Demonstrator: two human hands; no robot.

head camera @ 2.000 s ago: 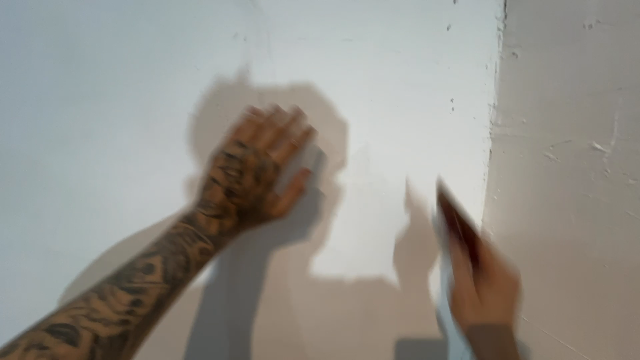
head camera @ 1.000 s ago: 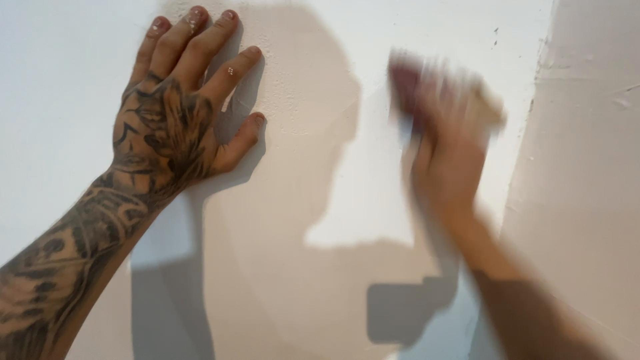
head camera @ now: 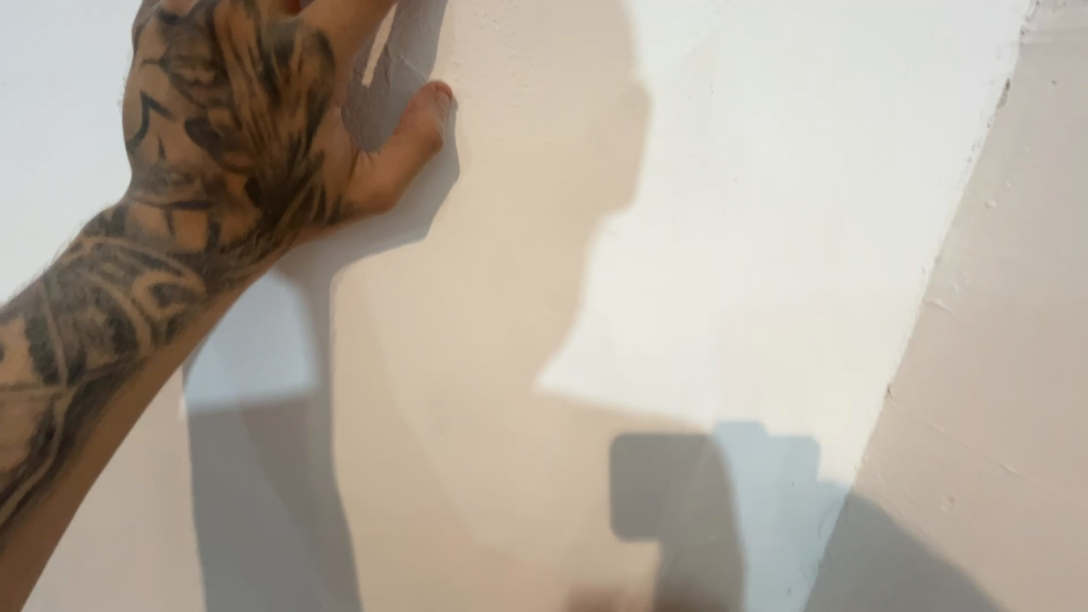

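Note:
My tattooed left hand (head camera: 238, 119) lies against a smooth white wall (head camera: 765, 212), thumb spread away from the fingers. The fingertips are cut off by the top edge of the view. Nothing shows under or in that hand. At the bottom edge, right of centre, a blurred brownish patch may be the top of my right hand; whether it holds anything is hidden. Shadows of a head, an arm and a square-cornered shape fall across the wall.
Along the right runs a duller, beige-grey wall surface (head camera: 977, 365) with small bumps and ridges. A rough, slanting line with dark specks divides it from the white surface. Small raised specks dot the wall near my left thumb.
My right hand, raised before the wall with a dark reddish tool one second ago, has dropped to the bottom edge or out of view. My left hand stays on the wall.

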